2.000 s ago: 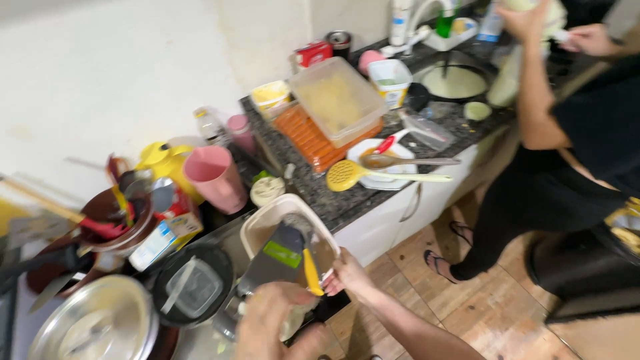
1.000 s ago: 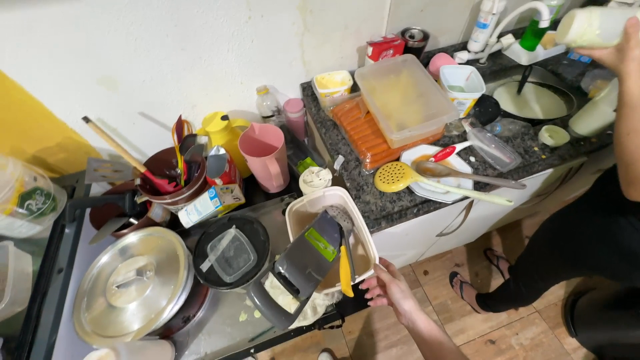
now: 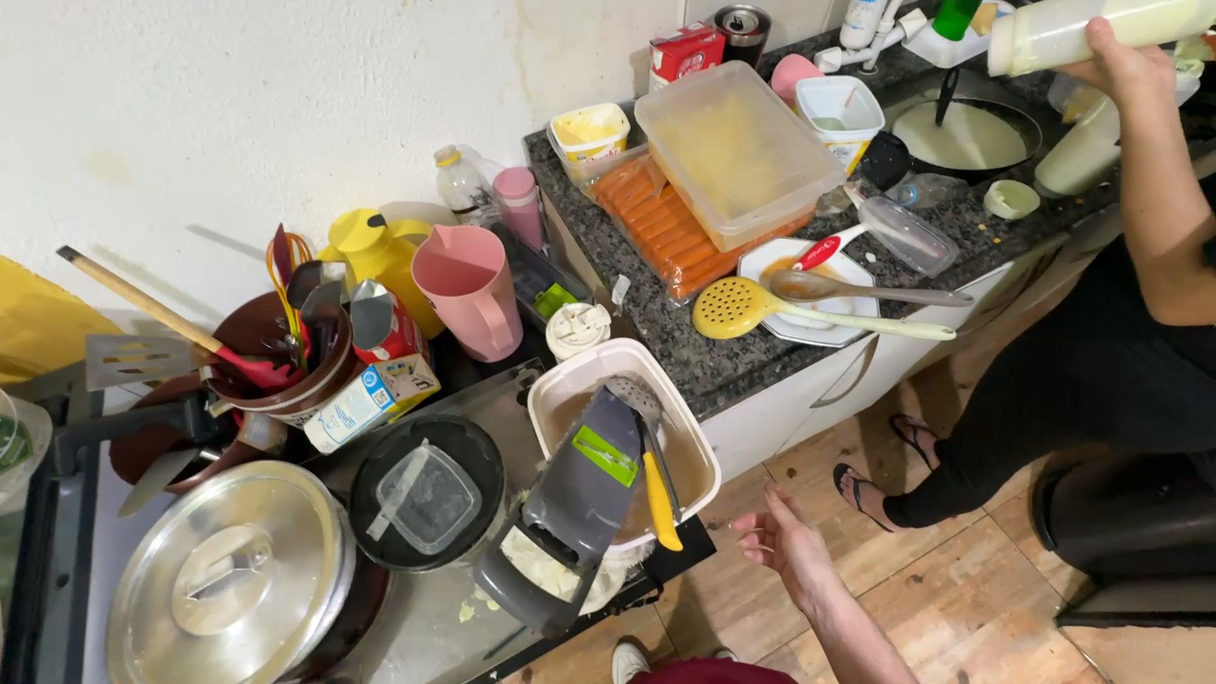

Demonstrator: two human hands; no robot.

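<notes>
My right hand is just right of a white plastic basin, over the floor, with nothing in it and its fingers loosely apart. My left hand is out of view. A dark grey slicer with a green insert leans in the basin, its handle end beyond the near rim. Beside it in the basin lie a metal skimmer and a yellow-handled tool. A cloth shows under the basin. Left of it, a black pan holds a clear plastic lid.
A large lidded pot, utensil bowl and pink jug stand left. The granite counter bears packed sausages, a plastic container and a yellow skimmer. At right, a co-worker's hand holds a bottle near a pan.
My right hand has let go of the basin's rim and moved away from it. My left hand, over the near side of the slicer two seconds ago, has left the view.
</notes>
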